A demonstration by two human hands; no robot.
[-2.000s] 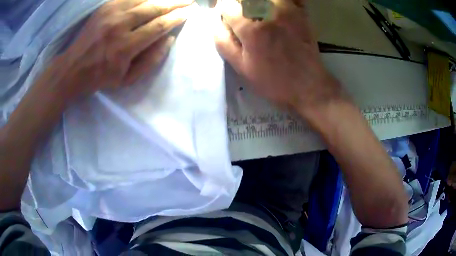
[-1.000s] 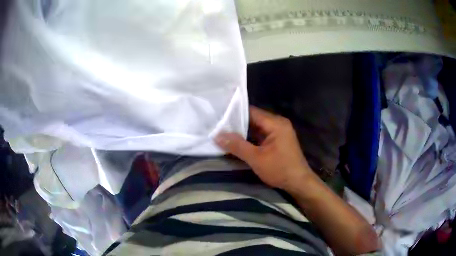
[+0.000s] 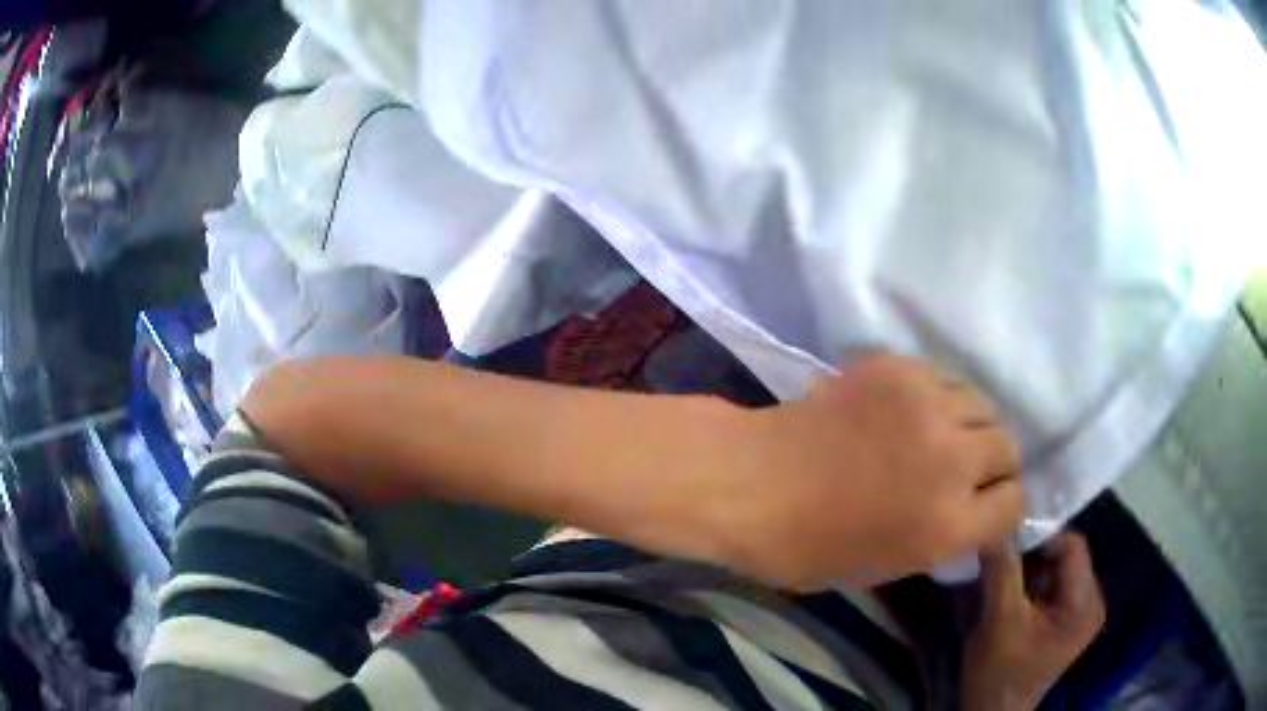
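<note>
A large white cloth [image 3: 834,153] fills the upper middle and right of the head view and hangs down towards the lap. A narrow folded hem runs along its lower edges. My left hand [image 3: 910,465] is closed on the cloth's lower edge near its corner, at the right of the lap. My right hand [image 3: 1035,611] is just below and to the right, its fingertips at the same corner, pinching it. Part of my right hand is hidden behind the left hand and the frame's bottom edge.
The pale table edge [image 3: 1223,458] shows at the right. More white cloth [image 3: 313,306] hangs at the left, beside a blue-framed crate or rack [image 3: 167,382]. A dark reddish thing [image 3: 618,338] shows beneath the cloth. A striped top covers my lap.
The view has swung left and down. My left hand has come down from upper left to the cloth's corner beside my right hand. The cloth has come down off the needle area.
</note>
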